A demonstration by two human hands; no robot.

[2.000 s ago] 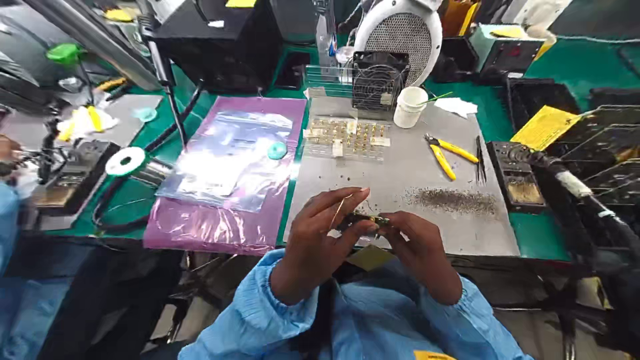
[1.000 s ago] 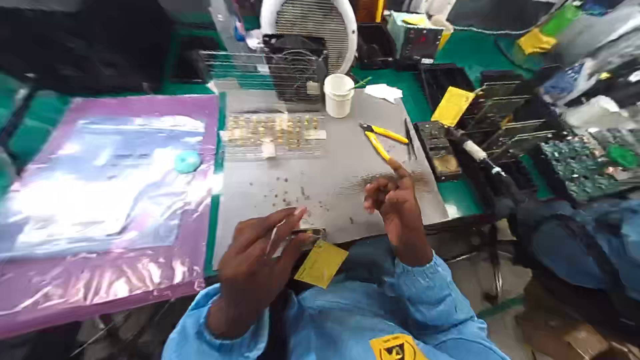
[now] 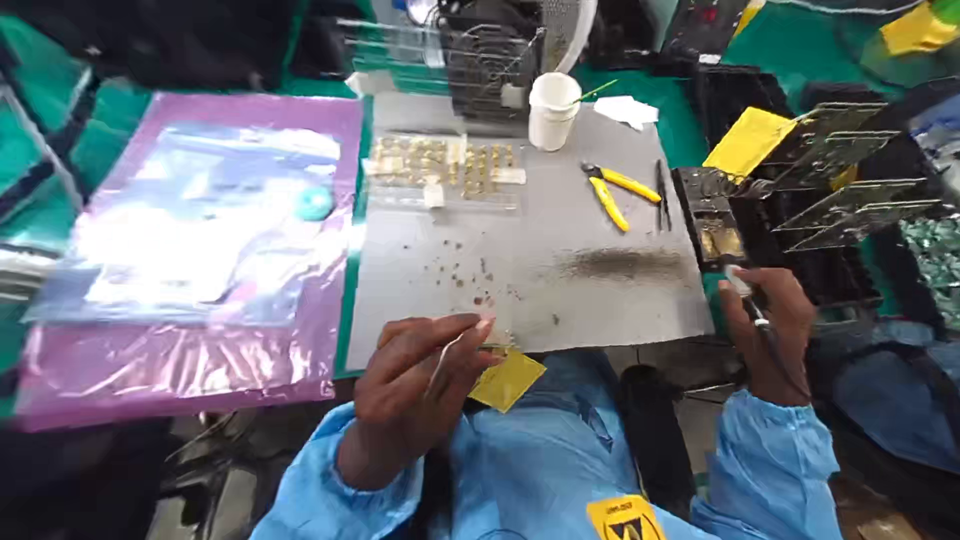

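At the front edge of the grey mat (image 3: 600, 315), my left hand (image 3: 420, 375) has its fingers closed on a small circuit board with a yellow tag (image 3: 508, 379) beside it; a thin metal tool, perhaps tweezers (image 3: 444, 360), lies along those fingers. My right hand (image 3: 776, 322) grips the white handle of a soldering iron (image 3: 739, 283) at the iron's stand (image 3: 720, 236), right of the mat. Small dark bits (image 3: 459, 281) are scattered beyond my left hand. Yellow-handled side cutters (image 3: 619, 191) lie on the mat, with dark tweezers (image 3: 663, 195) beside them.
A clear tray of brass-coloured parts (image 3: 450, 169), a white cup (image 3: 553, 112) and a small black fan (image 3: 491, 67) stand at the back. Purple plastic sheeting (image 3: 180, 382) with clear bags covers the left side. Circuit boards (image 3: 847, 210) stand upright in black racks at right.
My right hand was near my left hand, then empty over the mat; it has moved right and taken hold of the soldering iron. The view has swung right since two seconds ago.
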